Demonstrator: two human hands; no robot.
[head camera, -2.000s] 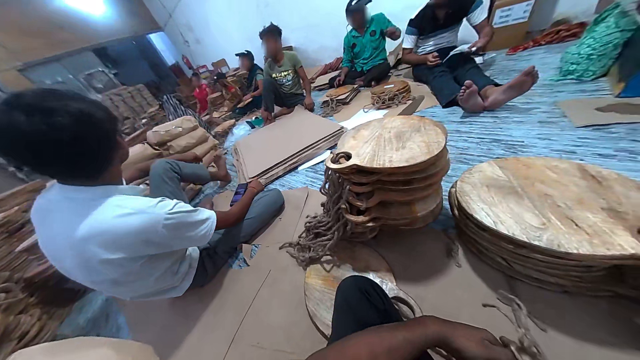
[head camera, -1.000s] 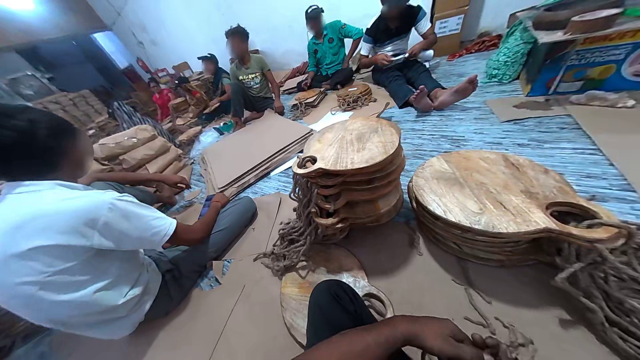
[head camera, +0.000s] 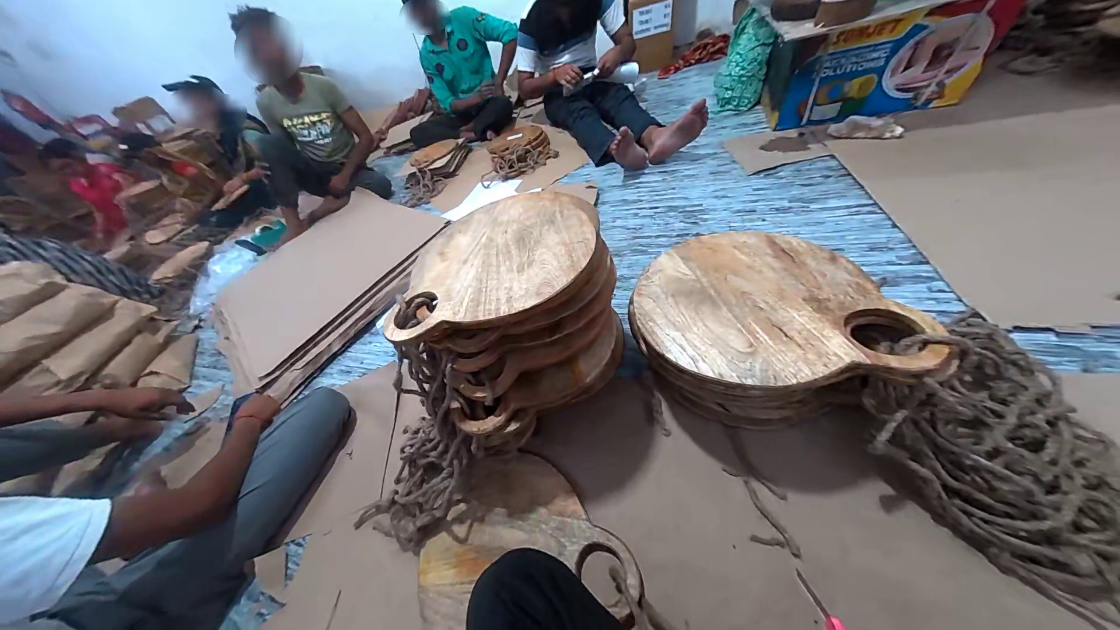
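Note:
Neither of my hands shows in the head view. My dark-clothed knee (head camera: 538, 595) is at the bottom, over a round wooden board with a ring handle (head camera: 490, 560) lying on the cardboard; rope runs through its handle. Beyond it stands a tall stack of round wooden boards (head camera: 516, 262) with brown rope loops (head camera: 429, 472) hanging from the handles. To the right is a second stack of larger round boards (head camera: 752, 315), its handles facing right, with a thick heap of brown rope (head camera: 997, 455) beside it. Short rope pieces (head camera: 766, 512) lie between the stacks and my knee.
A pointed tool with a pink handle (head camera: 822, 604) lies at the bottom edge. Cardboard sheets (head camera: 324, 271) are piled left of the boards. A co-worker's forearm (head camera: 192, 499) is at the left; several people sit along the wall. A printed box (head camera: 884, 70) stands at the back right.
The hand and forearm at the bottom have left the view. The view has swung right, bringing the rope heap fully into sight.

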